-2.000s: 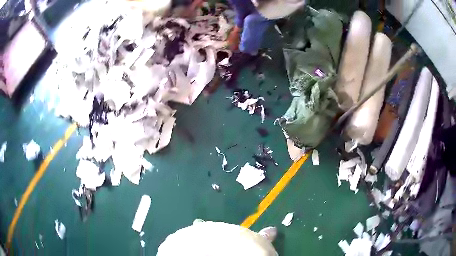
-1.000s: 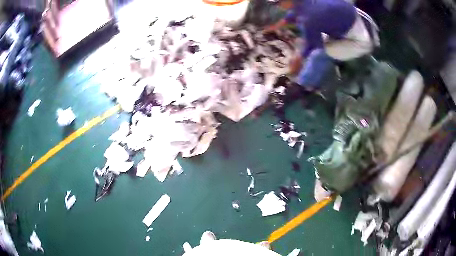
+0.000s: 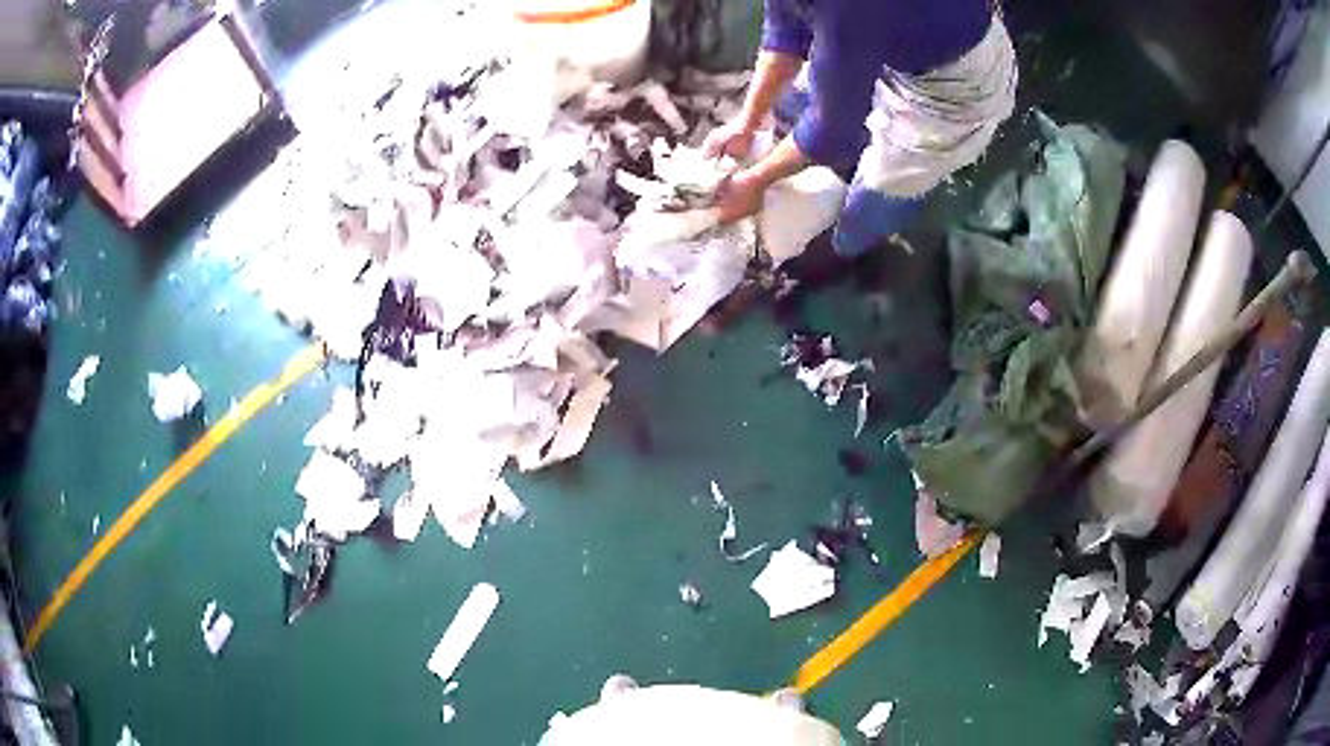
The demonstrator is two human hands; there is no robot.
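Neither of my hands can be made out. A pale rounded shape (image 3: 693,720), possibly my clothing, shows at the bottom edge; small pale nubs at its rim cannot be identified. Loose white scraps lie on the green floor in front, including an oblong piece (image 3: 464,631) and a wider piece (image 3: 795,579). A large heap of white, beige and dark offcuts (image 3: 481,277) spreads across the upper left and centre.
A person (image 3: 861,102) bends over the heap's right side, hands in the offcuts. A white tub (image 3: 601,44) with orange rim stands behind. A green sack (image 3: 1006,379), pale rolls (image 3: 1152,292) and a pole (image 3: 1189,354) lie right. A framed box (image 3: 183,117) stands upper left.
The view swung left, then slightly back right. The other person's body and both hands now show more fully, with the hands on light offcuts. The pale shape remains at the bottom edge.
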